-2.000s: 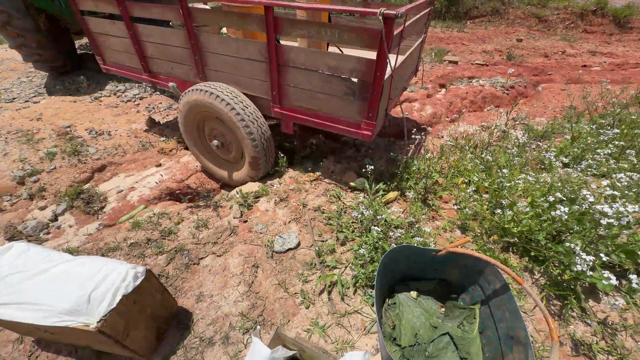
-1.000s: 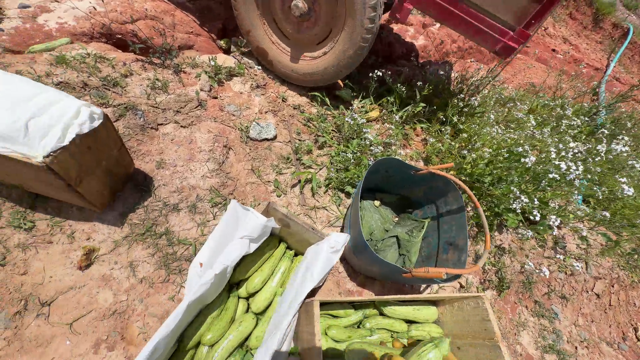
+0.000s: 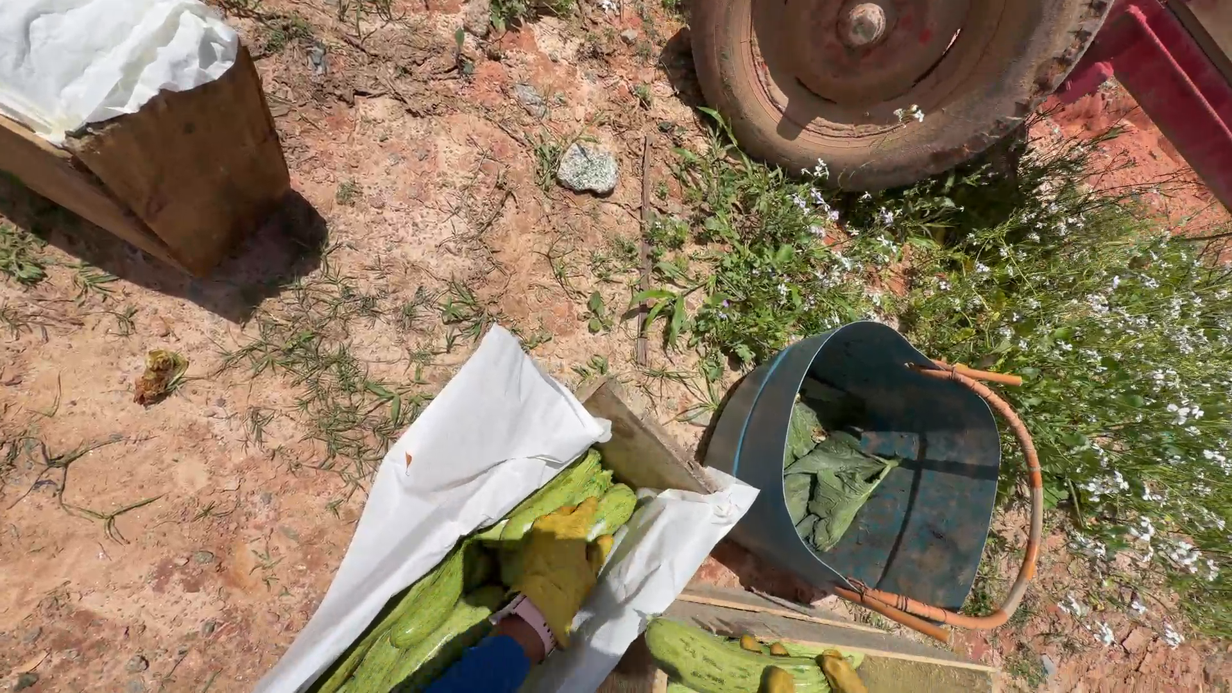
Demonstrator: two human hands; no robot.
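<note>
My left hand (image 3: 558, 568), in a yellow glove with a pale band at the wrist, rests on long green squashes (image 3: 423, 616) in a wooden crate (image 3: 650, 438) lined with white paper (image 3: 481, 433); whether its fingers grip one is unclear. At the bottom edge, yellow-gloved fingers of my right hand (image 3: 808, 677) are around a light green squash (image 3: 712, 659), over a second wooden crate (image 3: 929, 674); the rest of this hand is out of view. Just above that crate stands a dark bucket (image 3: 760, 433) with wilted green leaves (image 3: 837, 481) inside and an orange-brown handle (image 3: 1030, 481).
A wooden box (image 3: 192, 164) covered in white paper (image 3: 106, 58) stands at upper left. A trailer wheel (image 3: 866, 87) and red frame (image 3: 1155, 87) are at upper right. White-flowered weeds (image 3: 1136, 366) grow along the right. A grey stone (image 3: 587, 168) lies on the reddish soil.
Both gloved hands have come into view: the left in the paper-lined crate, the right at a squash by the second crate. The view has tilted down and come closer to the crates.
</note>
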